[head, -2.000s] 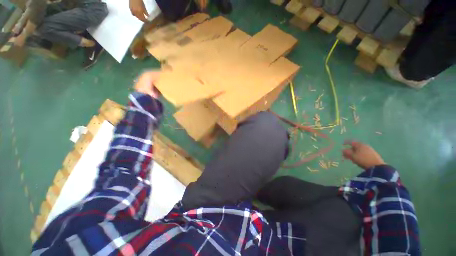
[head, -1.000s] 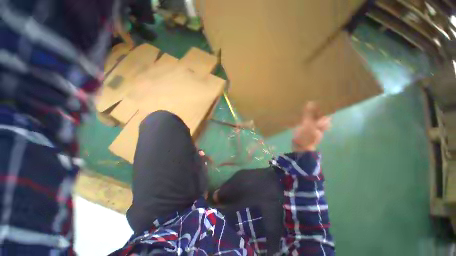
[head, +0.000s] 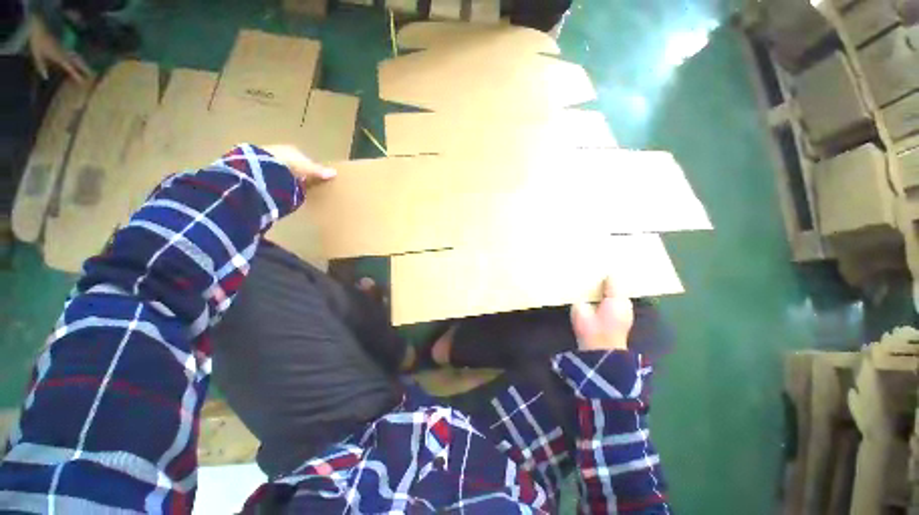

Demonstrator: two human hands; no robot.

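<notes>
A large tan carton blank (head: pixel 504 201) with slots and flaps lies spread out flat over my knees and in front of them. My left hand (head: pixel 302 166) is at its left edge, with the fingers on a side flap. My right hand (head: pixel 603 320) holds the near edge at the right, with the thumb on top and the other fingers hidden beneath. More flat carton blanks (head: pixel 181 126) lie at the left, partly covered by my left sleeve; one shows small dark print.
Stacked boxes (head: pixel 836 191) stand along the right side, with upright folded cartons (head: pixel 887 422) at the lower right. Another person's hand (head: pixel 55 52) shows at the upper left. A white-topped low seat (head: pixel 230 488) is at the lower left.
The carton blank, raised and blurred a second ago, now lies lower and flatter before me. My left hand has come into view at its left edge. The view has shifted right.
</notes>
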